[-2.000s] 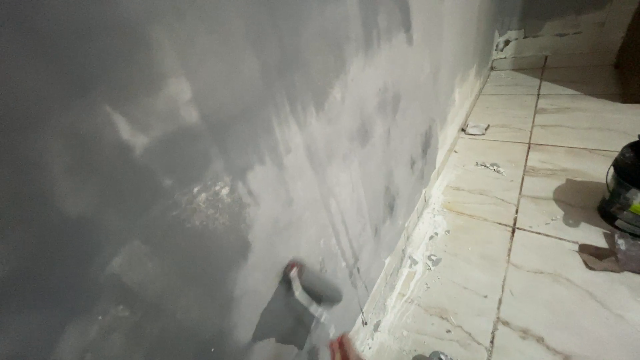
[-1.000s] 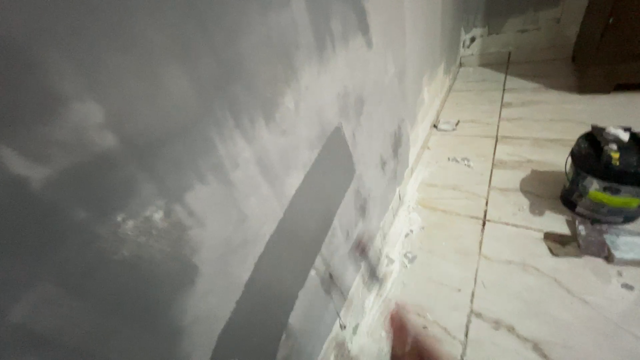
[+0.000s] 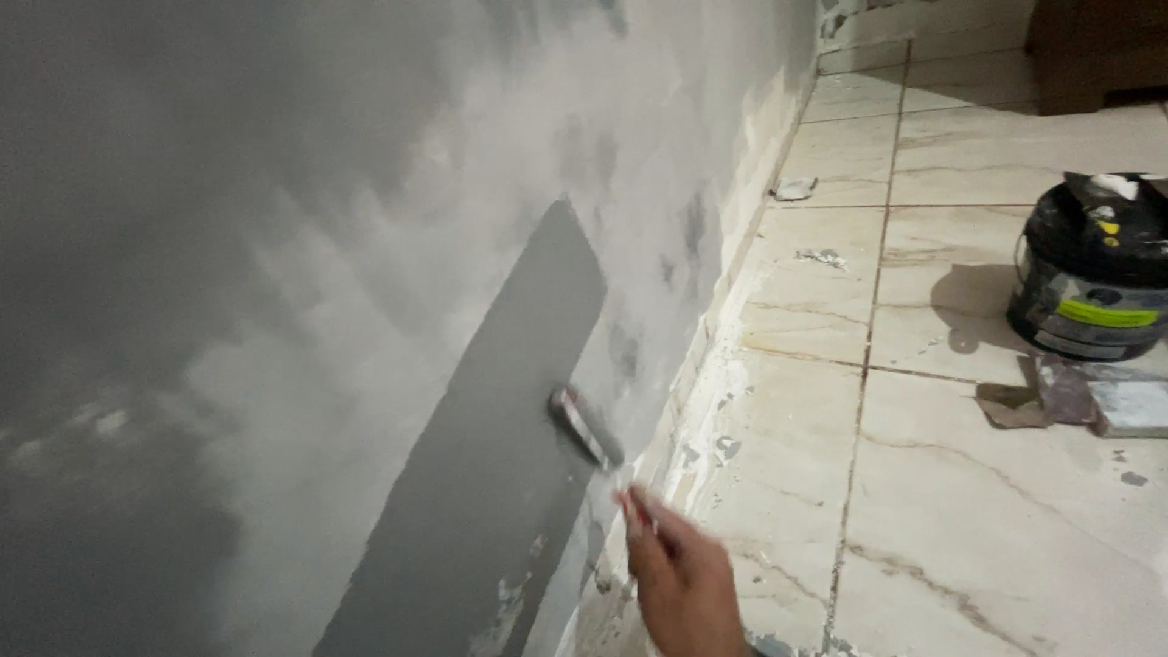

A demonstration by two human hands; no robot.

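Note:
Low at the centre of the head view, my right hand [image 3: 684, 575] is closed around the handle of a small paint roller [image 3: 584, 429]. The roller is blurred and lies against the patchy grey wall [image 3: 347, 274], just above the wall's foot. A broad band of darker grey paint [image 3: 484, 401] slants up the wall on the roller's left, its upper end pointed. My left hand is out of the picture.
A black bucket [image 3: 1095, 292] with a paint-marked top stands on the marble-look floor tiles [image 3: 967, 474] at the right. Sandpaper [image 3: 1013, 406] and a pale block [image 3: 1136, 406] lie before it. Scraped flakes [image 3: 821, 258] dot the floor. Brown furniture [image 3: 1086, 55] stands farther back.
The dark grey band shows on the wall where two seconds ago there was only lighter patchy grey. My right hand with the roller has come further into view. The view has swung somewhat to the right.

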